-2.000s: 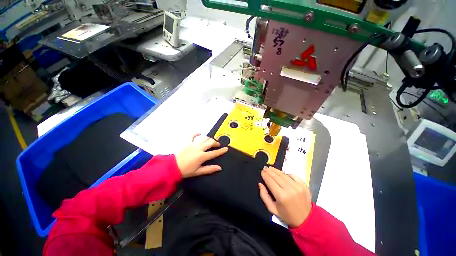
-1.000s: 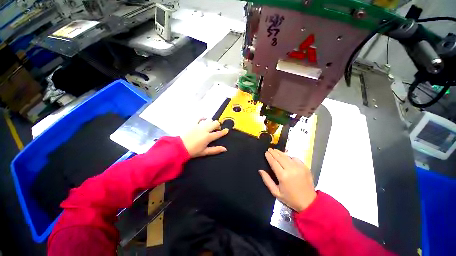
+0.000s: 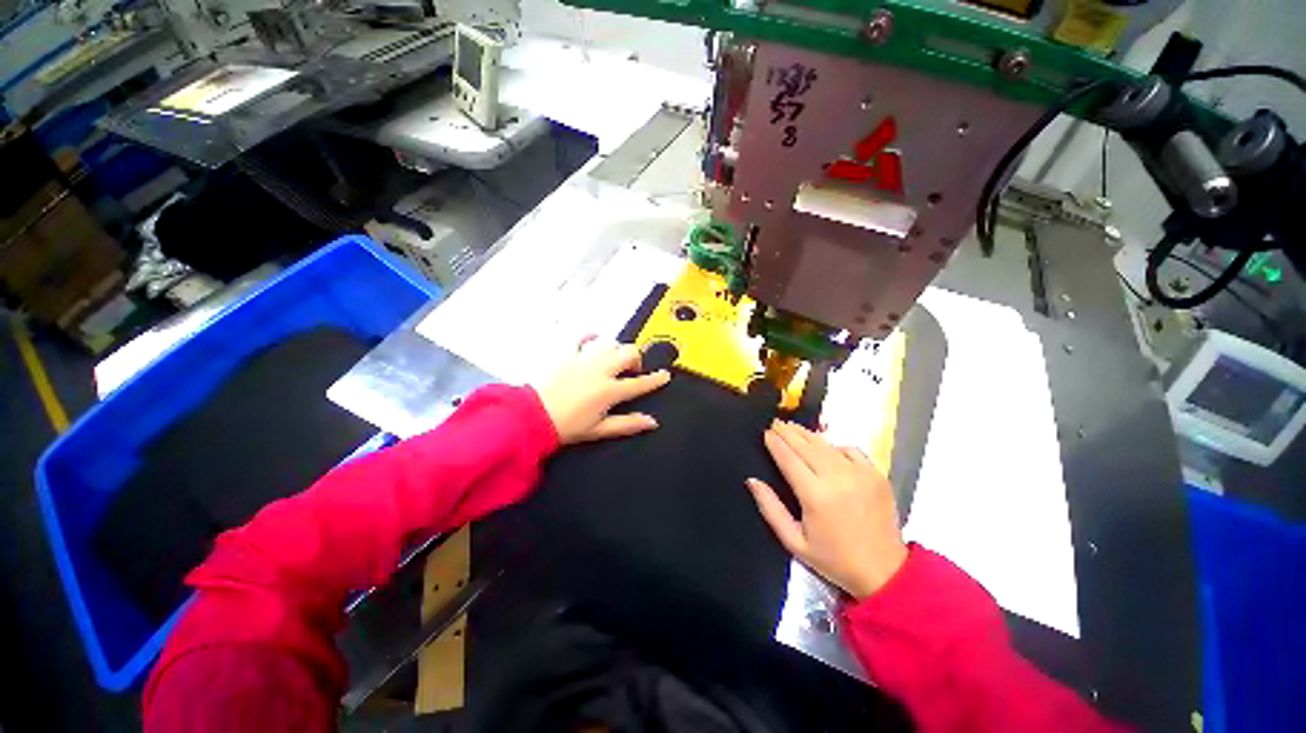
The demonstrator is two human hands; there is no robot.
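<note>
A black fabric panel (image 3: 652,480) lies over the front of the feed plate (image 3: 501,301), its far end under the yellow template (image 3: 695,337). Dark round spots show at the template's left notch and in its upper hole. My left hand (image 3: 590,394) lies flat on the panel's left side, fingertips by the left notch. My right hand (image 3: 838,508) rests on the panel's right side, fingers spread, below the template's right corner. Neither hand grips anything. The machine head (image 3: 859,186) stands above the template. Its needle area (image 3: 785,351) covers the template's right part.
A blue bin (image 3: 86,544) with black panels stands at the left, and part of another blue bin (image 3: 1253,602) shows at the right edge. A control panel (image 3: 1239,394) is at the right. The green bracket (image 3: 945,55) runs above the head. Another machine is at the back left.
The template and feed plate have moved away from me, under the head, and the panel with them. Both hands have moved forward along with the panel, staying flat on it.
</note>
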